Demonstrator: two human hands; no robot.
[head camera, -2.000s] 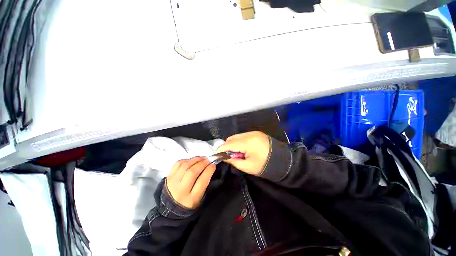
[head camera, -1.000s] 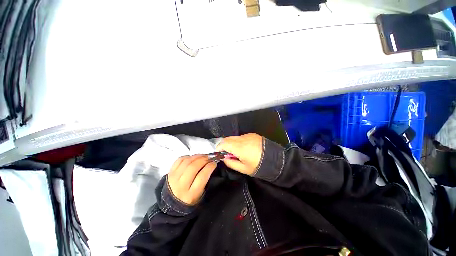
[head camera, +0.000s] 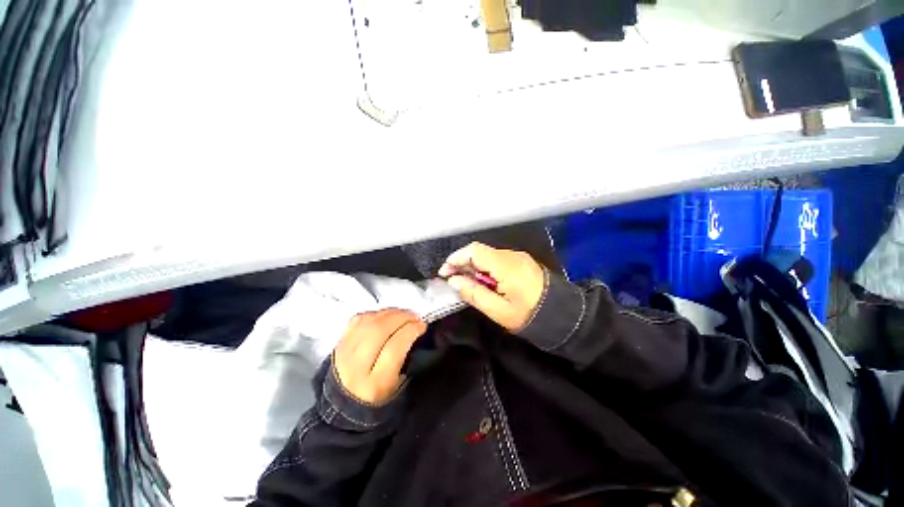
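A white garment panel (head camera: 287, 322) with a dark edge lies over the lap, below the table's front edge. My left hand (head camera: 378, 352) holds its edge between thumb and fingers. My right hand (head camera: 498, 282) is just to the right, closed around a small pinkish-red and dark tool (head camera: 485, 280), possibly thread snips; most of it is hidden by the fingers. A short stretch of the white edge shows between my hands. Any black piece there blends with the black jacket.
The white table (head camera: 238, 129) spans above my hands. It bears a smartphone (head camera: 793, 77), black cut pieces (head camera: 585, 15), a tan block (head camera: 497, 27) and layered panels (head camera: 45, 119) at left. A blue crate (head camera: 748, 233) stands below right.
My right hand has moved slightly up and right, away from my left hand, and its fingers have loosened around the tool. More of the panel's edge shows between my hands.
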